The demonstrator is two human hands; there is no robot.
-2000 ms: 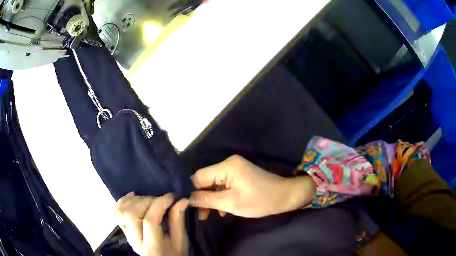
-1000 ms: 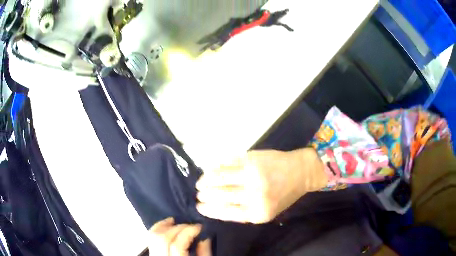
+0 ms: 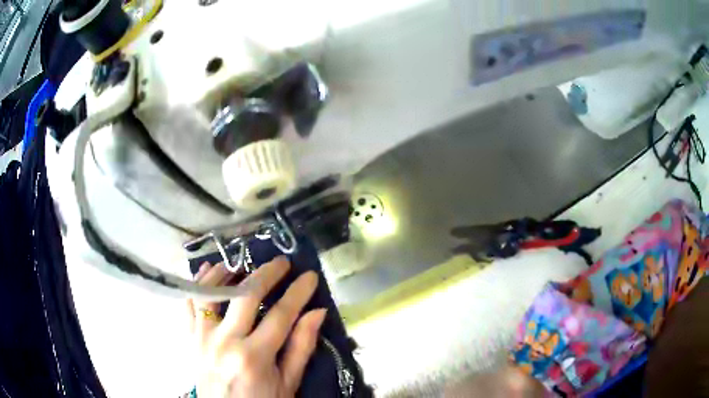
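The dark bag panel [image 3: 311, 350] lies on the machine bed with its far end under the presser foot and needle area [image 3: 323, 221]. A silver zip [image 3: 338, 361] shows along its right part. My left hand [image 3: 260, 334] lies palm down on the panel, fingers spread and pressing it, fingertips just below the bent wire thread guides [image 3: 276, 233]. The hand covers much of the panel. My right hand [image 3: 497, 385] is blurred and cut off by the bottom edge, right of the panel; its fingers cannot be made out.
The off-white machine head [image 3: 404, 85] fills the top, with a cream ribbed knob [image 3: 258, 175] and a grey hose [image 3: 82, 186] looping left. Black-and-red thread snips [image 3: 536, 235] lie on the bed, right of the needle. Yellow tape [image 3: 420, 289] runs along the bed's edge. Dark pieces [image 3: 31, 311] hang at left.
The view has moved closer to the machine head. My left hand has moved up the panel to near the needle area. My right hand has left the panel and moved to the bottom edge.
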